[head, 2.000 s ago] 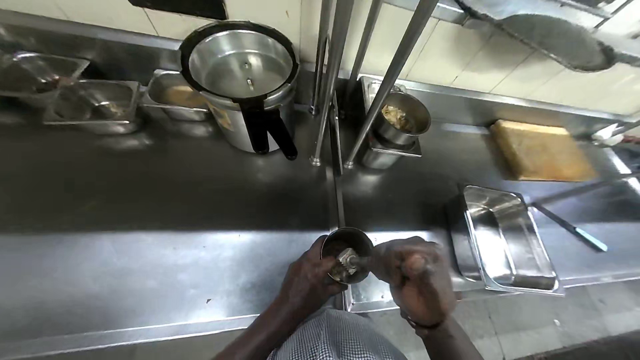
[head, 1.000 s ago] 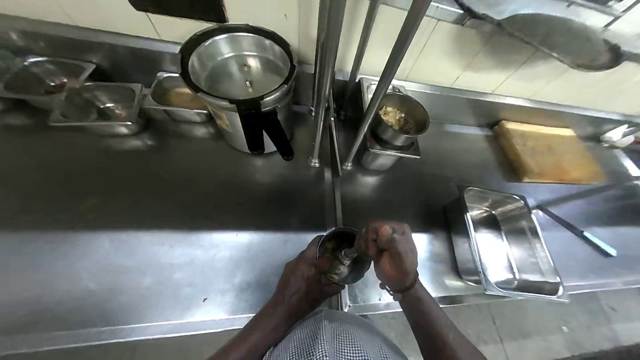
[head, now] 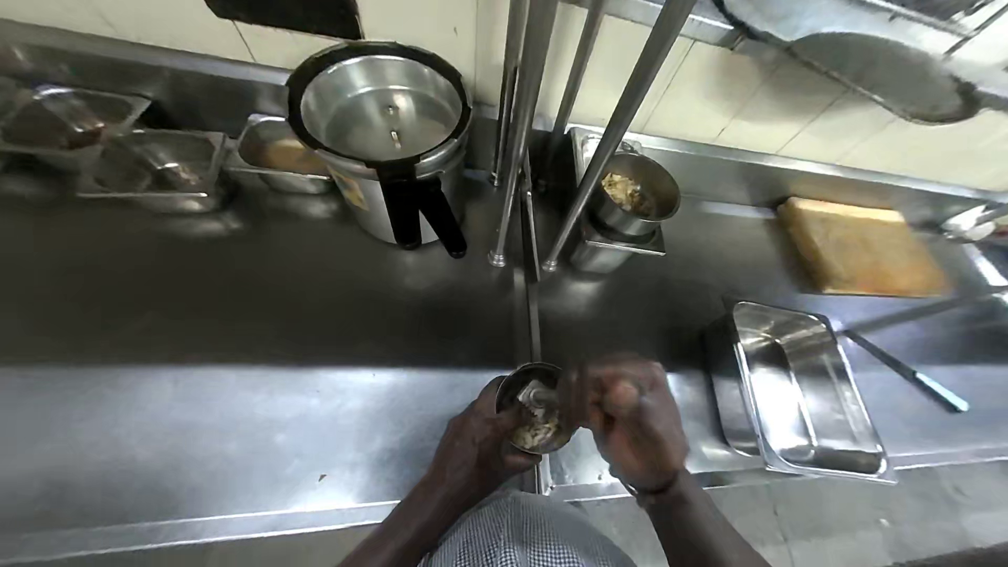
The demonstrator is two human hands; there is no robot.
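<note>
My left hand [head: 482, 441] grips a small round metal bowl [head: 516, 379] at the counter's front edge, in the lower middle of the view. Pale chopped food [head: 535, 435] lies inside it. Over the bowl's right side, my right hand [head: 636, 417] is closed on a utensil whose metal end [head: 537, 396] reaches into the bowl; the hand is blurred and hides the rest of the utensil. Farther back, a metal pot [head: 665, 185] holding similar pale pieces rests on a steel container [head: 600, 258].
A pressure cooker [head: 354, 193] without its lid stands behind, left of steel posts [head: 516, 150]. Steel pans [head: 213, 161] line the back left. To the right are an empty deep steel pan [head: 827, 394], a long-handled tool [head: 906, 370] and a cutting board [head: 866, 248].
My right hand has shifted about over the bowl, still closed on the utensil. Pale food shows more plainly in the bowl now. My left hand keeps its hold.
</note>
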